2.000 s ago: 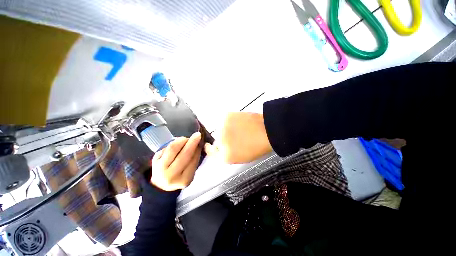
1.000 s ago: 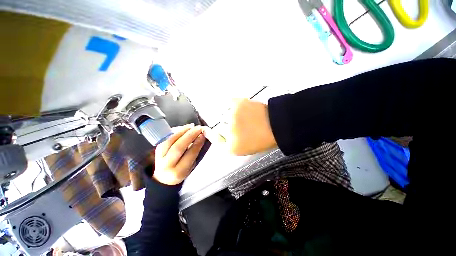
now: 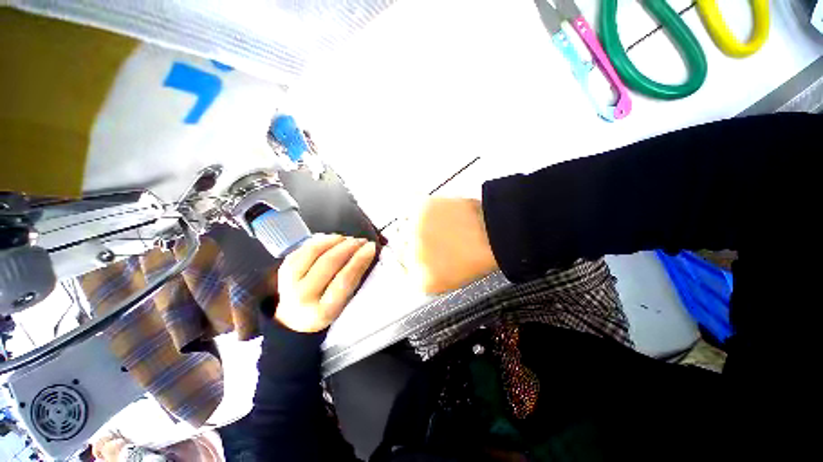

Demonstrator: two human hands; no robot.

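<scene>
My left hand [image 3: 323,281] lies on the dark fabric [image 3: 332,206] beside the ribbed grey-blue fitting [image 3: 279,229], its fingertips at the cloth's narrow edge. My right hand [image 3: 451,245] is just to the right, its fingers washed out by glare near the same dark edge; whether they pinch it cannot be told. The plaid fabric [image 3: 167,329], brown with blue-grey checks, hangs in folds at the left, below the metal arm. The sewing machine [image 3: 144,117] fills the upper left. The needle is not distinguishable.
Thread snips [image 3: 599,68] and scissors with a green loop [image 3: 651,54] and a yellow loop [image 3: 735,27] lie at the upper right of the white table [image 3: 451,99]. A vented grey unit [image 3: 60,411] is at lower left. A blue item [image 3: 697,291] is at right.
The view shifts slightly. My left hand stays by the fitting, fingers a little straighter. My right hand remains near the cloth edge, slightly farther from my left fingertips than at first.
</scene>
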